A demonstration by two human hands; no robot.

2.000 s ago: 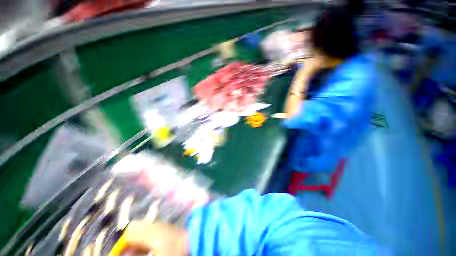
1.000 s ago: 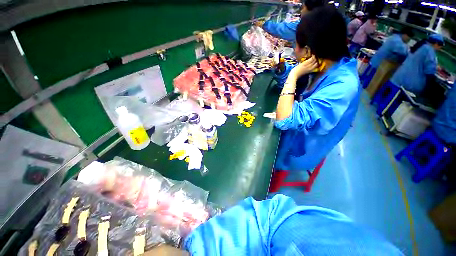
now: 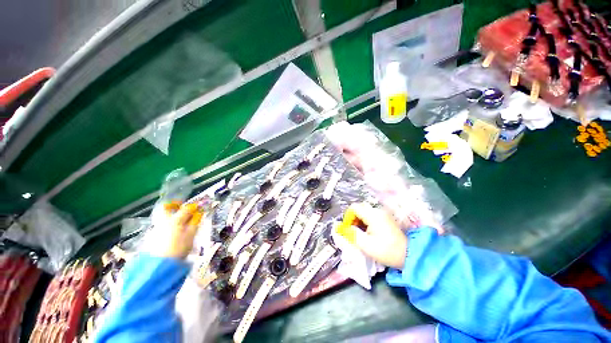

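Observation:
Wristwatches (image 3: 268, 205) with dark round cases and pale straps lie in slanted rows on a tray covered with clear crinkled plastic (image 3: 348, 184). My left hand (image 3: 175, 231), blurred, is at the left side of the rows, with orange finger cots on its fingertips. Clear plastic shows by those fingertips; whether they grip it cannot be told. My right hand (image 3: 378, 236) is at the right side of the rows, with orange cots and curled fingers. It holds a crumpled white cloth (image 3: 356, 266), which hangs below the fingers by a loose-looking strap.
A white bottle with a yellow label (image 3: 394, 94) stands behind the tray. Small bottles (image 3: 509, 134), tissues (image 3: 459, 151) and orange cots (image 3: 593, 139) lie to the right. A pink pad with black-strapped watches (image 3: 559, 57) is at far right; more watch trays (image 3: 63, 301) are at lower left.
The view has swung left, bringing the watch tray to the middle and putting the seated neighbour out of view. Both my hands now show over the tray, the right with the white cloth.

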